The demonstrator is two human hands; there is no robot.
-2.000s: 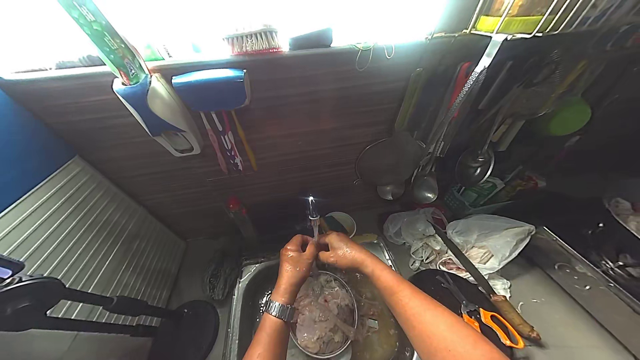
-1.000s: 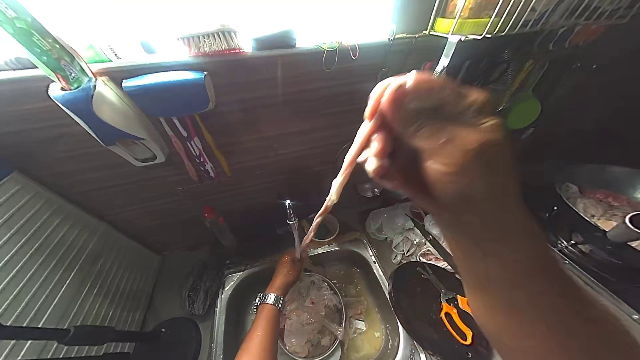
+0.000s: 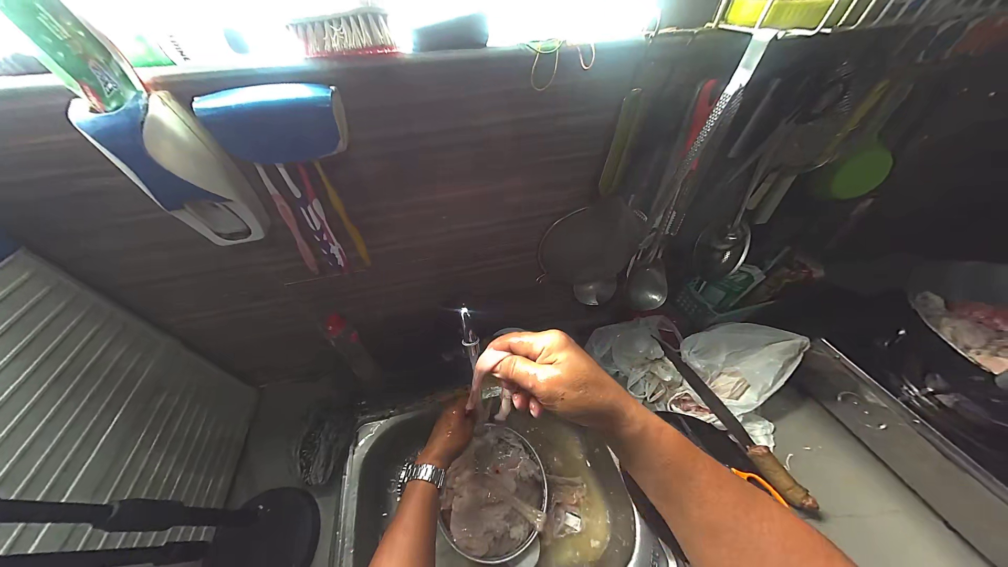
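Observation:
Over a steel sink (image 3: pixel 360 461), my right hand (image 3: pixel 557 379) pinches a pale, slippery strip of raw meat or intestine (image 3: pixel 482 378) between thumb and fingers. The strip hangs down to my left hand (image 3: pixel 450 429), which is closed around its lower part just beside the faucet (image 3: pixel 469 339). A metal watch is on my left wrist. Below my hands, a round metal bowl (image 3: pixel 492 504) holds a heap of similar pale pieces. Cloudy yellowish water with more pieces lies in the sink to the right of the bowl.
Right of the sink are plastic bags (image 3: pixel 744 354), a long knife with a wooden handle (image 3: pixel 780 476) and orange-handled scissors (image 3: pixel 760 484), partly hidden by my arm. A pan of meat (image 3: pixel 965 323) stands far right. A black round stand (image 3: pixel 268 524) is at left. Utensils hang on the wall.
My right hand was raised high with the strip stretched long; it is now low, near my left hand at the faucet. My left hand has stayed near the faucet.

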